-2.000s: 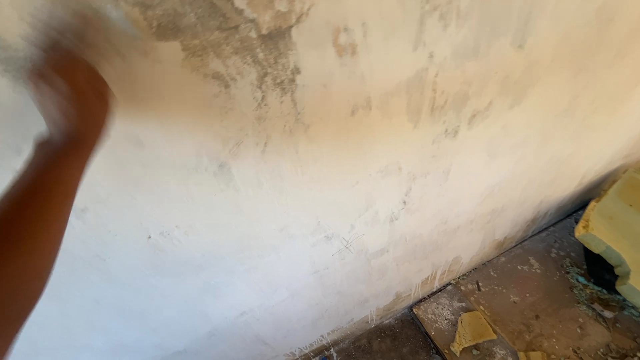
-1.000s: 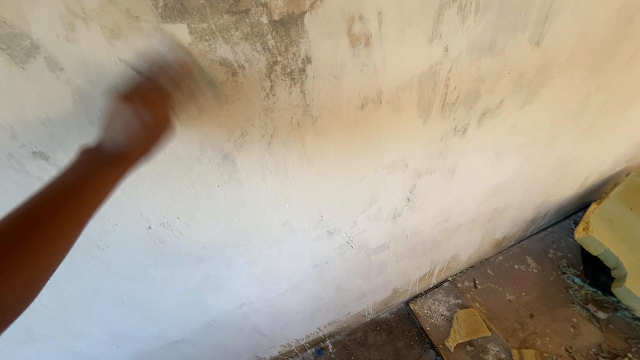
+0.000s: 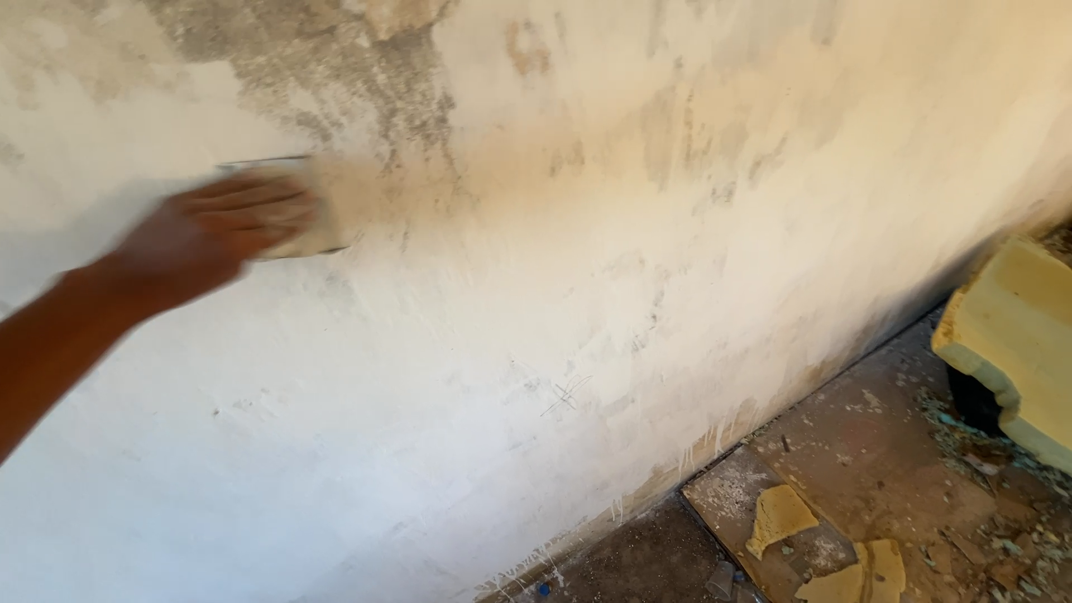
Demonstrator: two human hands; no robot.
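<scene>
My left hand (image 3: 218,222) reaches in from the left edge, its fingers laid flat over a thin, pale rectangular sheet (image 3: 325,226), possibly sandpaper. The hand is blurred. The sheet lies against a white, patchy plastered wall (image 3: 502,301), just below a rough grey-brown bare patch (image 3: 335,71). Its dark upper and lower edges show beyond the fingers. My right hand is out of view.
Yellow foam (image 3: 1017,327) stands at the right over something dark. Smaller yellow foam pieces (image 3: 779,517) and crumbled debris (image 3: 1034,544) lie on brown boards (image 3: 871,452) at the foot of the wall. A small clear cup (image 3: 720,578) lies near the bottom edge.
My left hand has moved right and down across the wall from the upper left, where it was two seconds ago. The foam pieces on the floor have not moved.
</scene>
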